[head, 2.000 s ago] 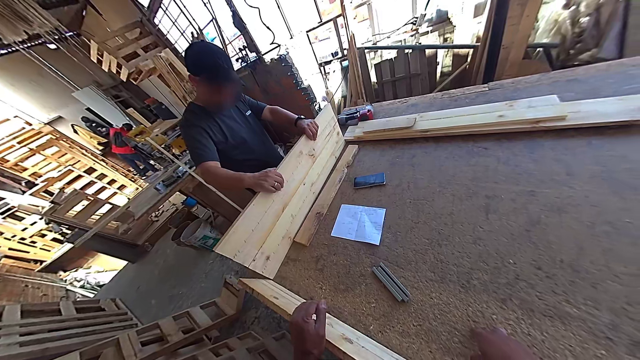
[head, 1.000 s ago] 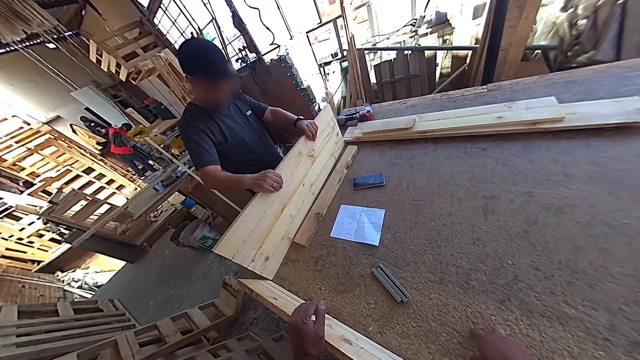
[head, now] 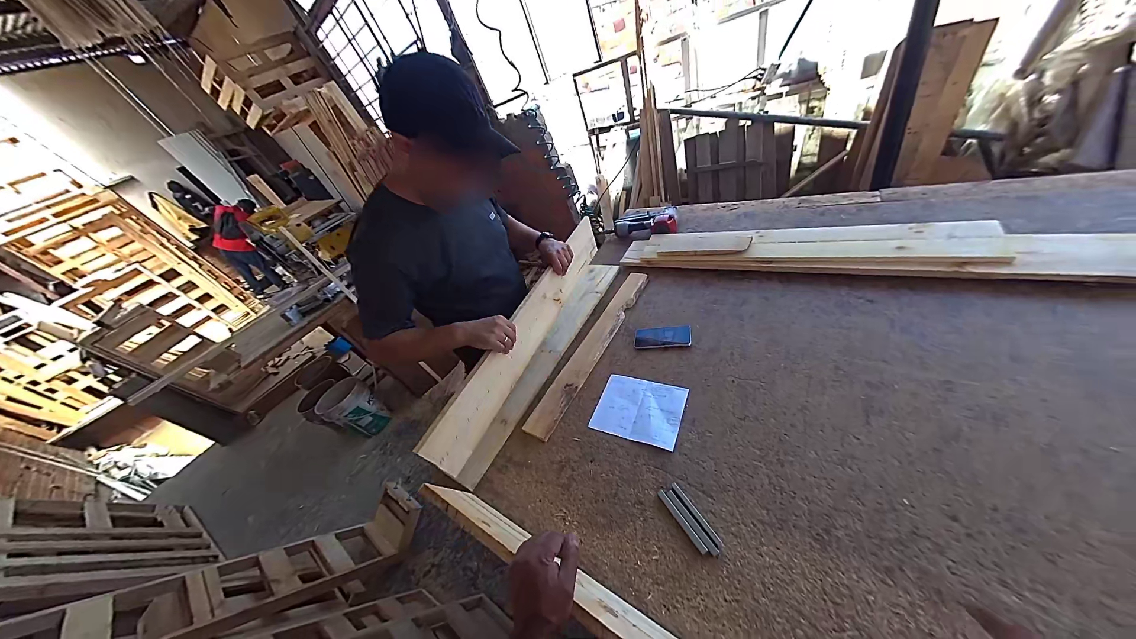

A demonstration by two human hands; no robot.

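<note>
My left hand (head: 543, 577) rests with curled fingers on the edge of a pine board (head: 479, 519) at the near edge of the workbench; whether it grips the board is unclear. Only a blurred bit of my right hand (head: 996, 621) shows at the bottom right, low over the bench. Two short grey metal strips (head: 690, 519) lie side by side between my hands. Beyond them are a creased sheet of paper (head: 639, 412) with writing, a smartphone (head: 663, 337) and a narrow wooden strip (head: 586, 357). Across the corner, a co-worker holds a pine board (head: 515, 359) tilted beside another board (head: 541, 373).
Long pine boards (head: 825, 251) lie stacked at the workbench's (head: 887, 399) far side, with a red cordless drill (head: 646, 222) at their left end. Wooden pallets (head: 213, 581) stand at the lower left, buckets (head: 351, 406) on the floor. Another person in red is in the background.
The co-worker's board has tilted, so that its face and the board beside it now show apart. My left hand has stayed on the near board.
</note>
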